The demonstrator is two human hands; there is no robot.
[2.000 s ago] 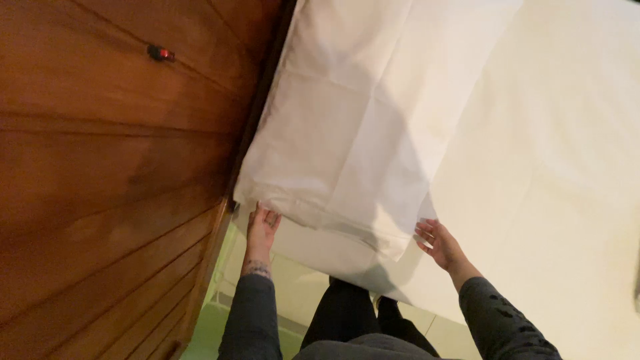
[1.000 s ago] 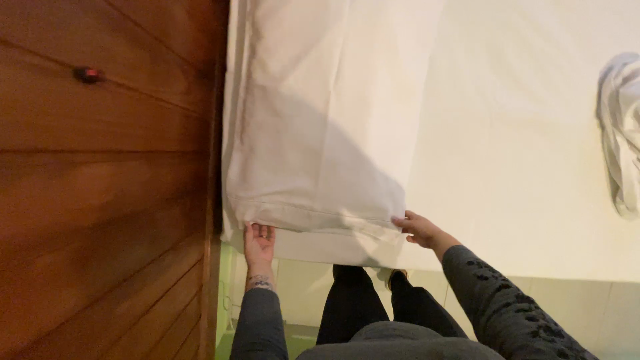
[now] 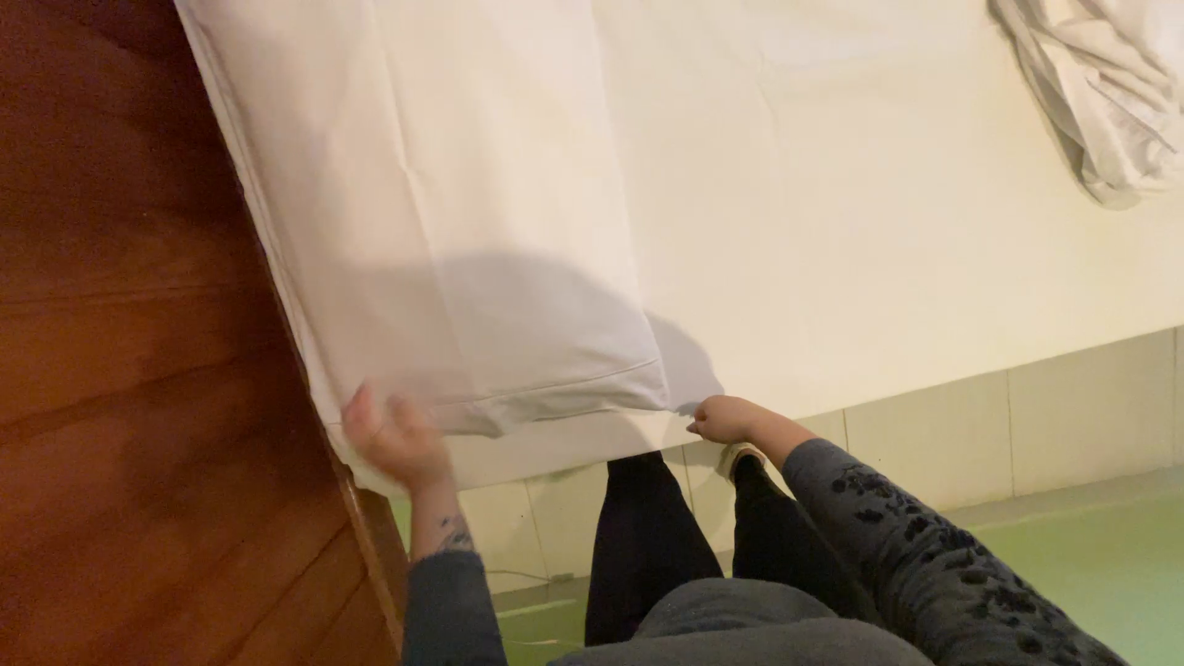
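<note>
A white pillow in its pillowcase lies flat on the bed's white sheet, along the wooden headboard side. The hem of the case faces me, with a fold near its middle. My left hand, blurred and with bent fingers, is over the pillow's near left corner; whether it touches the cloth I cannot tell. My right hand is at the mattress edge, just right of the pillow's near right corner, its fingers curled and partly hidden. No cloth clearly shows in its grasp.
A brown wooden panel runs along the left side of the bed. Crumpled white cloth lies on the sheet at the upper right. Pale tiles and a green surface show beyond the near bed edge. A thin cable is near my legs.
My right hand has come away from the pillowcase corner that it touched one second ago. My left hand has moved from the hem to over the near left corner. The view has turned.
</note>
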